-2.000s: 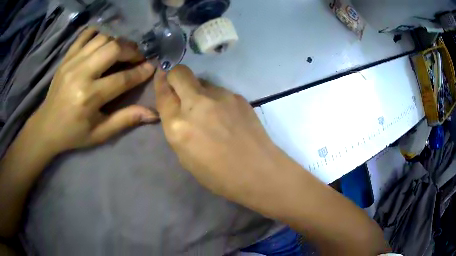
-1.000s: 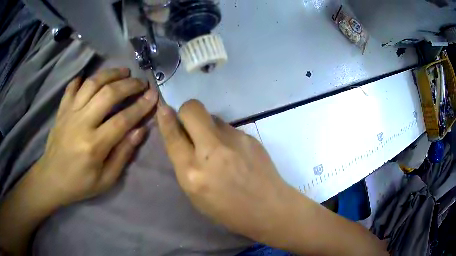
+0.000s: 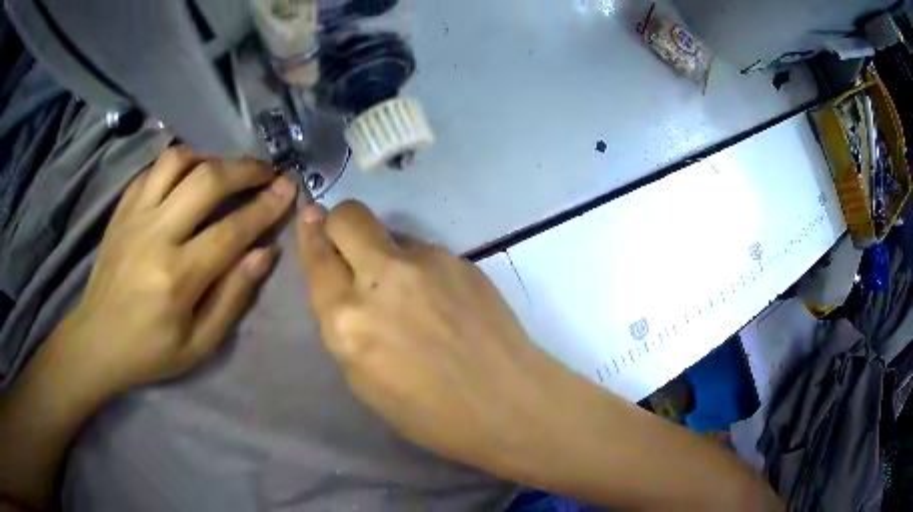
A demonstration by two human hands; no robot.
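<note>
The grey garment piece (image 3: 270,420) lies under both hands and spreads toward me. My left hand (image 3: 175,270) rests on the cloth with its fingers bent, the fingertips just left of the presser foot (image 3: 283,150). My right hand (image 3: 400,320) pinches the cloth's straight edge (image 3: 302,190) between thumb and finger, just in front of the foot. The round metal needle plate (image 3: 325,165) shows partly under the foot. The grey sewing machine head (image 3: 140,60) stands at the upper left. The cloth under my left palm is hidden.
A white ribbed wheel (image 3: 390,133) and a dark round part (image 3: 365,72) sit right of the needle. A printed packet (image 3: 676,45) lies on the machine bed. A white ruled table edge (image 3: 671,270), yellow tray (image 3: 841,170) and hanging grey cloth (image 3: 821,420) are at right.
Since two seconds ago, the view has shifted and more of the machine head shows. My hands sit slightly lower from the foot, and my left thumb has drawn back toward the fingers.
</note>
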